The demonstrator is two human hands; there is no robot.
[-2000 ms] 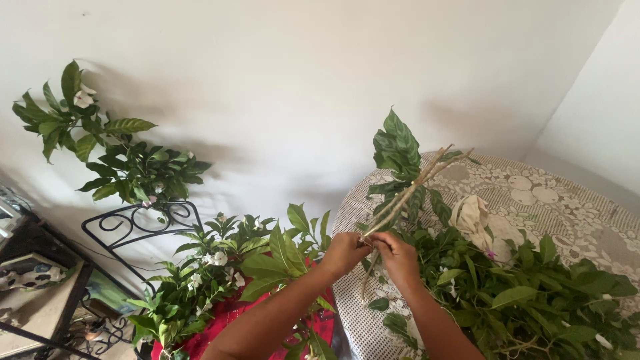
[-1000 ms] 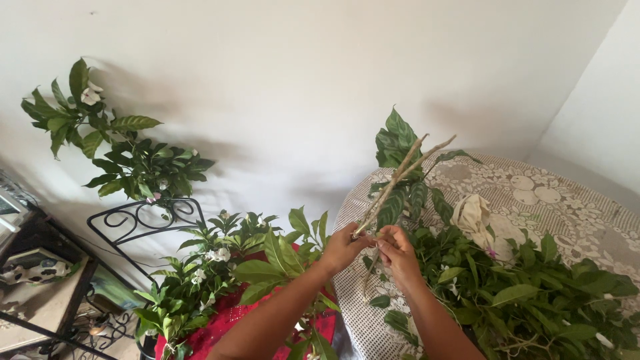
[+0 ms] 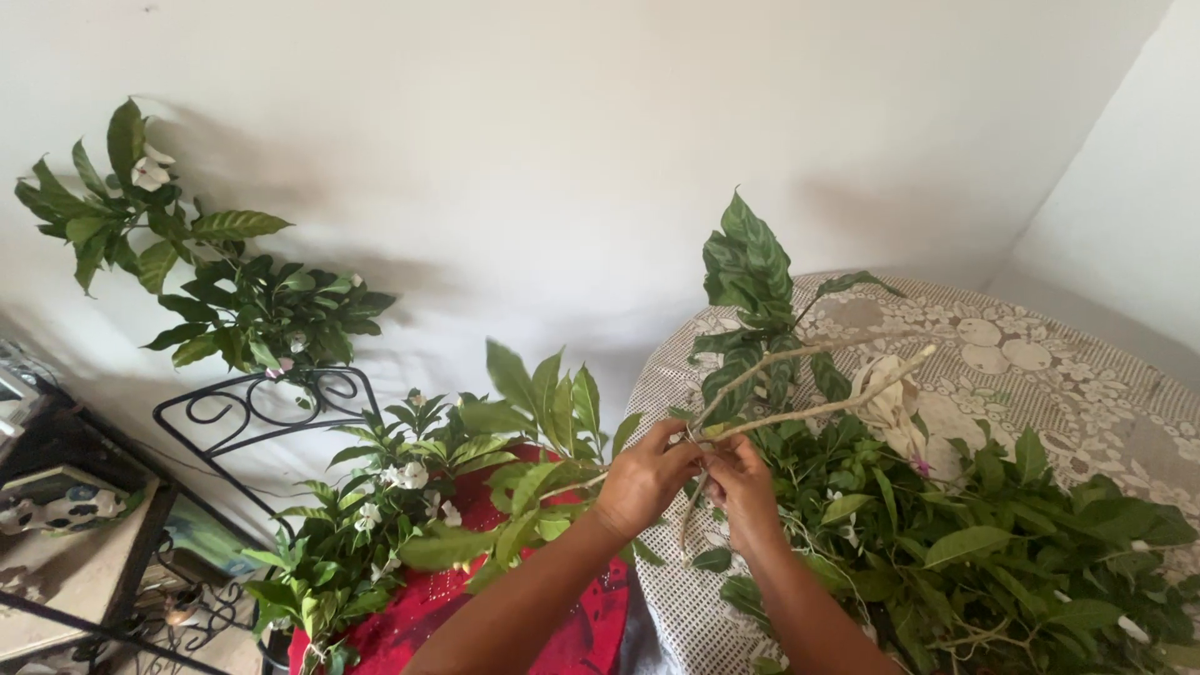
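Both hands meet over the near left edge of the round table. My left hand (image 3: 652, 476) grips a bundle of woody leafy stems (image 3: 825, 407), whose bare ends point right over the table and whose leaves (image 3: 553, 403) spread to the left. Against it, my right hand (image 3: 741, 483) pinches the same stems where they cross; whether it holds a tie as well is hard to tell. Right of my hands lies a large heap of leafy cuttings (image 3: 966, 544) with a few white flowers. A patterned-leaf plant (image 3: 750, 262) stands just behind the stems.
A lace tablecloth (image 3: 1078, 375) covers the table. To the left, white-flowered cuttings (image 3: 375, 511) lie on a red cloth (image 3: 581, 609) beside a black scrolled metal chair back (image 3: 272, 403). More foliage (image 3: 281, 309) rises above it. A shelf (image 3: 75, 581) with a cow figurine (image 3: 70, 506) stands far left.
The bare stem ends have swung down to the right, from steeply upright to nearly level. Both hands have stayed together near the table's edge.
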